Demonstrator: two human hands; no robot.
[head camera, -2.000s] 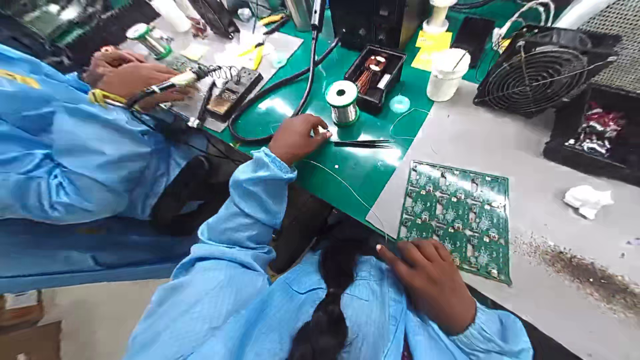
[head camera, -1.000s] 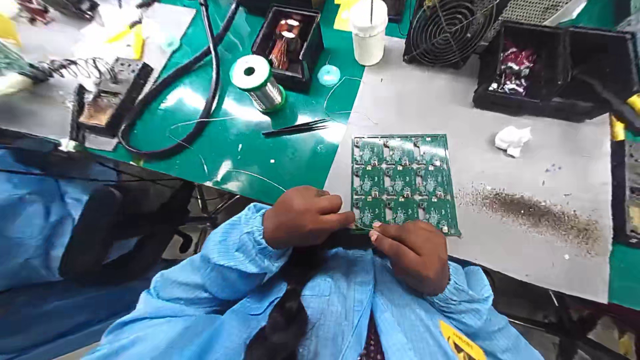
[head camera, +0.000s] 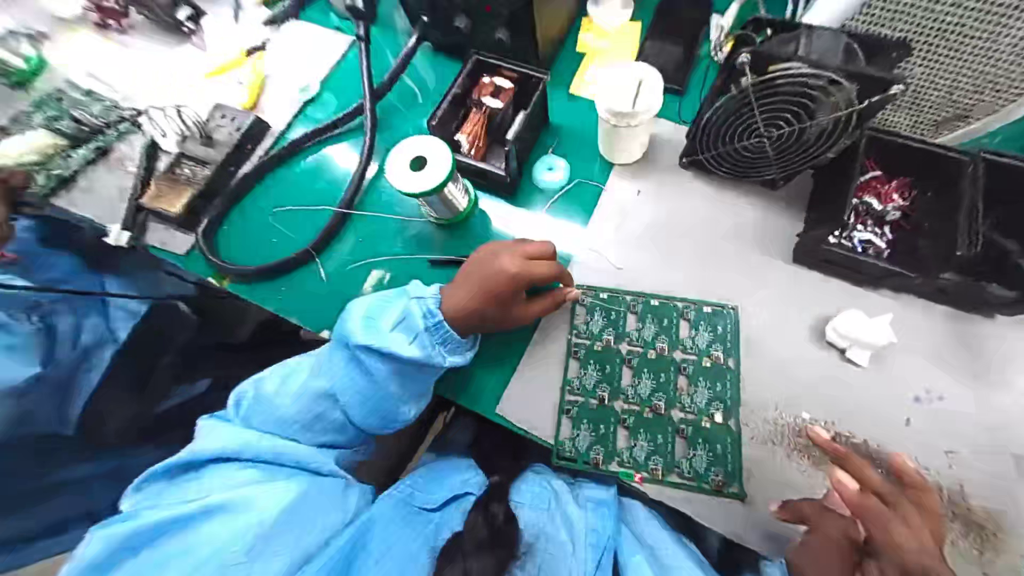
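A green panel of printed circuit boards (head camera: 652, 392) lies on the grey mat (head camera: 720, 248) before me. My left hand (head camera: 508, 286) is at the panel's upper left corner, thumb and fingertips pinched on what looks like a thin wire of solder; the fingers hide most of it. My right hand (head camera: 868, 504) is right of the panel, its fingers spread over a scatter of small clipped leads (head camera: 848, 440); a fingertip is at the pile's edge. A spool of solder wire (head camera: 432, 178) stands on the green mat behind my left hand. Black tweezers (head camera: 446, 262) are partly hidden by that hand.
Behind are a black bin with copper-coloured parts (head camera: 490, 120), a white cup (head camera: 628, 112) and a black fan (head camera: 768, 128). Black bins (head camera: 888, 200) and crumpled white paper (head camera: 860, 336) are on the right. A thick black cable (head camera: 368, 136) loops at left, near another person's blue sleeve (head camera: 56, 320).
My right hand has left the panel's near edge and moved right to the clipped leads. My left hand has moved from the near edge to the upper left corner.
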